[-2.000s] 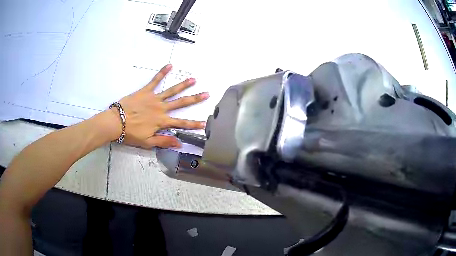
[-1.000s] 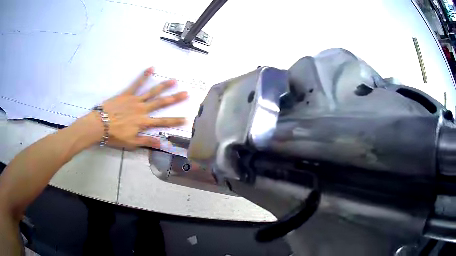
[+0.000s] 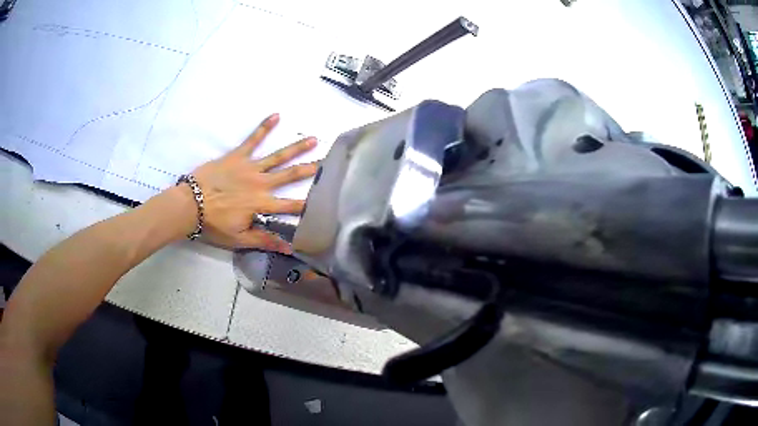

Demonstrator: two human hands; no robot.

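The straight-knife cutting machine (image 3: 532, 241) fills the right half of the view, its black curved lever (image 3: 449, 341) at its front. Its shiny base plate (image 3: 287, 279) shows at the lay's near edge. My left hand (image 3: 245, 195), with a bracelet at the wrist, lies flat with fingers spread on the white paper marker (image 3: 91, 100). Its fingertips are close to the machine front and its thumb is near the base plate. The knife and guard are mostly hidden by the machine and my hand. My right hand is not in view.
A metal cloth clamp (image 3: 363, 79) with a raised arm stands on the paper beyond my hand. The pale table edge (image 3: 166, 283) runs along the near side, with dark floor and a small scrap (image 3: 312, 406) below. A short yellowish bar (image 3: 703, 131) lies far right. Shelves show at upper right.
The machine and base plate have shifted left in the view. The clamp appears farther right and lower. My left hand moved back left, then right again, closer to the machine front.
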